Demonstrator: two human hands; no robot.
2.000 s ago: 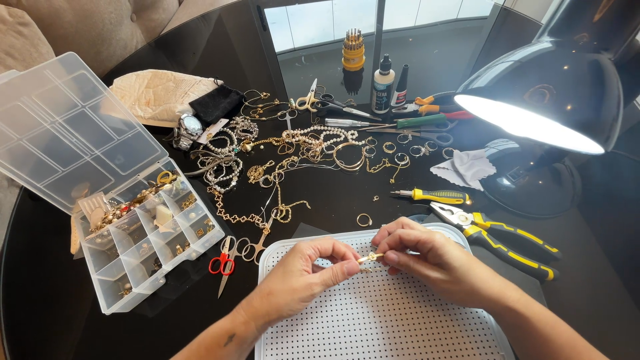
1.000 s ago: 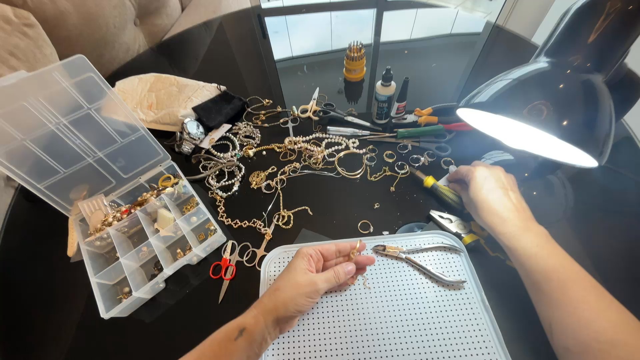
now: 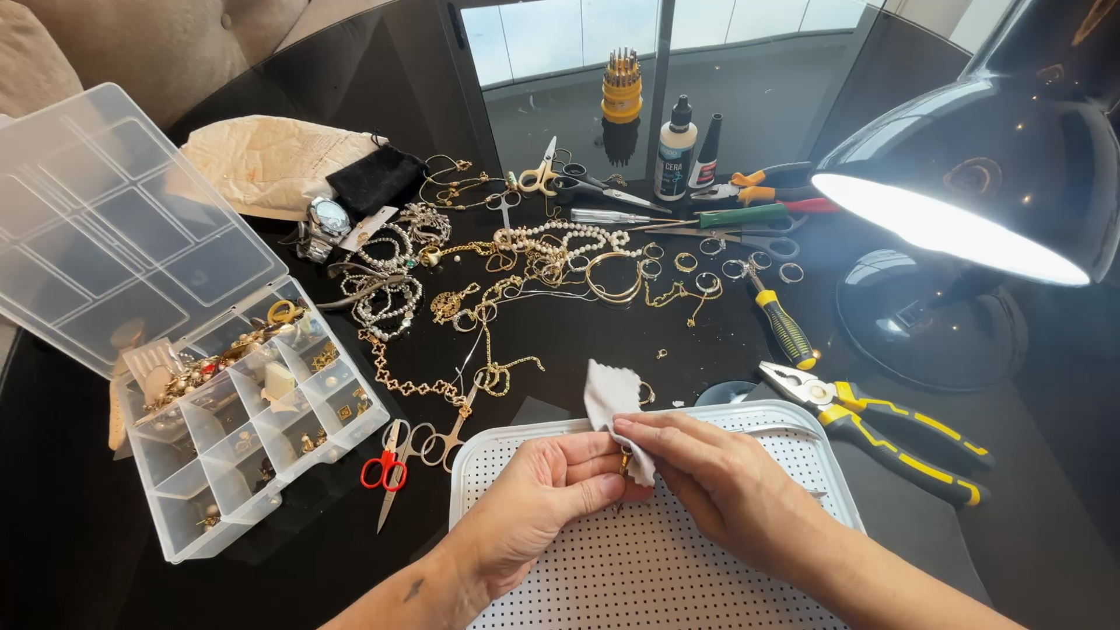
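Observation:
Above the white perforated tray [image 3: 647, 560], my left hand [image 3: 551, 503] pinches a small gold-coloured piece of jewellery [image 3: 625, 458] between thumb and fingers. My right hand [image 3: 731, 481] holds a light grey polishing cloth [image 3: 612, 394] with a jagged edge against that piece, and its fingertips meet those of my left hand. The cloth and fingers hide most of the piece. Partly behind my right hand, metal-handled pliers [image 3: 779, 429] lie on the tray. A ring [image 3: 647, 393] shows just past the cloth, beyond the tray's far edge.
An open compartment box [image 3: 254, 420] with jewellery stands left. Red-handled scissors [image 3: 385, 471] lie beside it. Necklaces [image 3: 560, 241], bracelets and rings spread across the middle. Yellow-black combination pliers [image 3: 875, 429] and a screwdriver [image 3: 785, 328] lie right, near a lit lamp [image 3: 962, 192]. Two bottles [image 3: 676, 153] stand behind.
My right hand has come back from the right side to my left hand, now with the grey cloth, which lay at the right two seconds ago. The screwdriver there has turned.

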